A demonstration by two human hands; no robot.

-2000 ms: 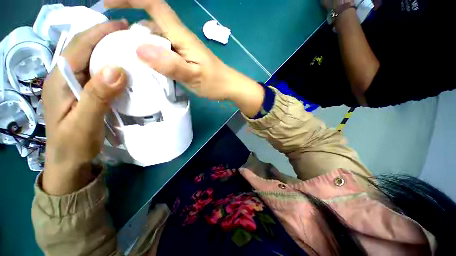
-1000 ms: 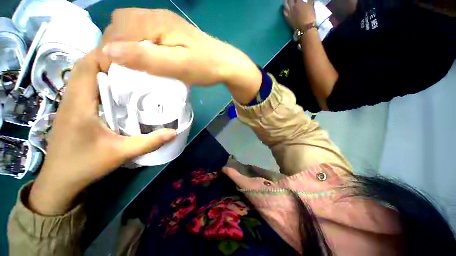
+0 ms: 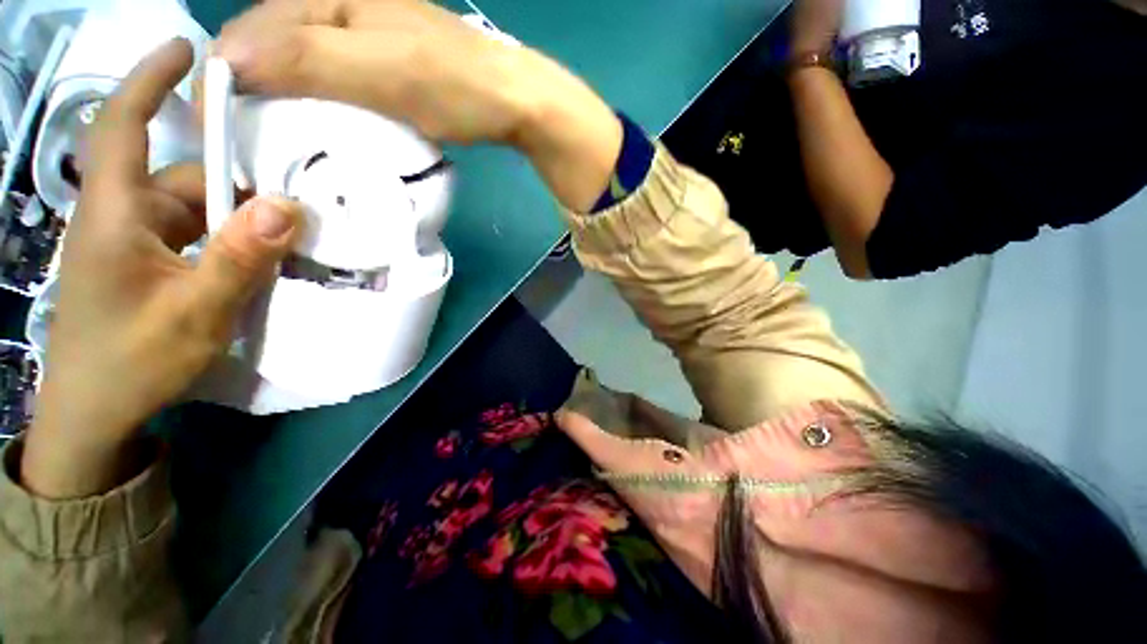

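The white camera body [image 3: 346, 333] stands at the bench edge, its open base cup low and wide. The rounded white camera head [image 3: 359, 189] sits in it, with a dark slot and a gap showing at the cup's rim. A slim white stick [image 3: 219, 145] stands up at its left side. My left hand [image 3: 151, 277] is at the left of the camera, thumb on the head's lower left, fingers spread behind the stick. My right hand [image 3: 365, 63] lies over the top of the head, its fingertips near the stick's top. Its grip underneath is hidden.
White shells [image 3: 132, 63] with boards and wires crowd the bench at the left, partly behind my left hand. The green bench [image 3: 604, 50] runs to the upper right. A co-worker in black [image 3: 956, 138] holds a white part at the upper right.
The camera head has turned between my hands, showing a different face above the cup. My left thumb has moved off the cup's rim up to the head. The co-worker's hand now holds a white cylindrical part.
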